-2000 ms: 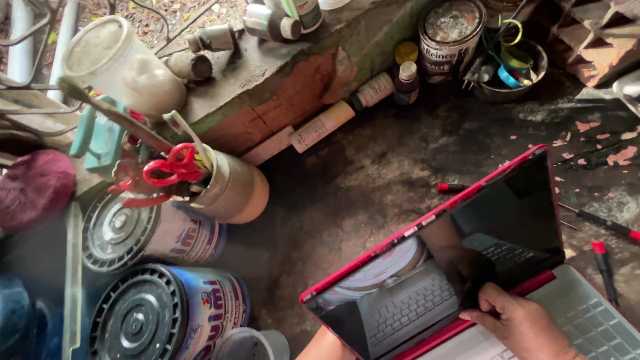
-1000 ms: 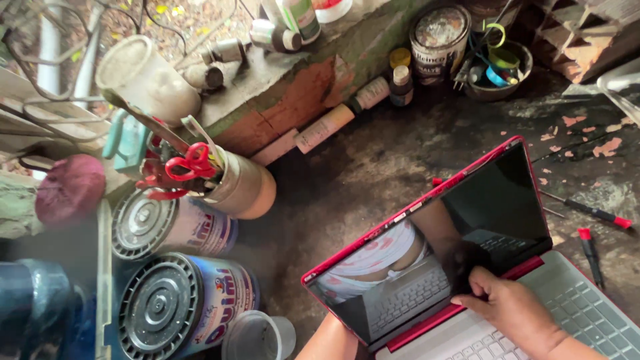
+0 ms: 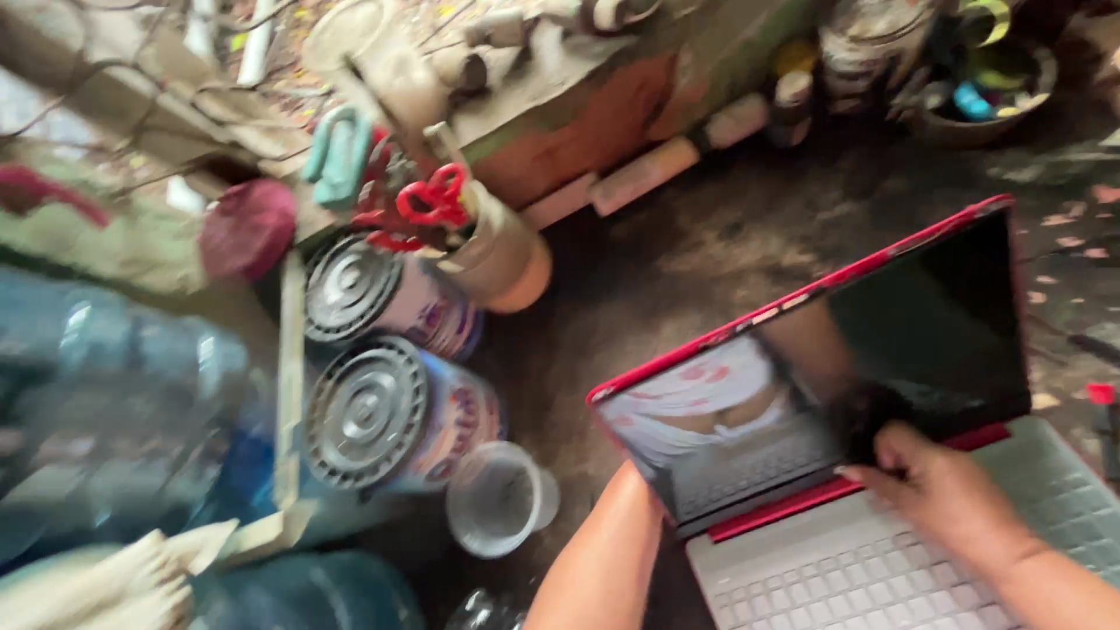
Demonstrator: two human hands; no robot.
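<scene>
A red-framed laptop stands tilted on the worktop, its dark screen [image 3: 919,324] raised and reflecting a patterned cloth and the keyboard. My right hand [image 3: 945,494] lies over the upper edge of the grey keyboard deck [image 3: 840,586], thumb and fingers touching the lower screen frame near the hinge. Of my left arm only the forearm [image 3: 604,560] shows; it passes behind the screen, which hides my left hand. A red-and-black screwdriver [image 3: 1101,394] lies right of the laptop, partly cut off by the frame.
Two lidded paint buckets [image 3: 367,411] and a clear plastic cup [image 3: 500,499] stand left of the laptop. Behind them is a container [image 3: 507,254] with red-handled scissors [image 3: 435,197]. Large blue water bottles [image 3: 114,394] fill the left. A paint can [image 3: 862,61] and a bowl of small items [image 3: 980,127] stand at the back.
The view has swung left, bringing the large blue bottles further into sight. My right hand stays at the lower screen frame near the hinge.
</scene>
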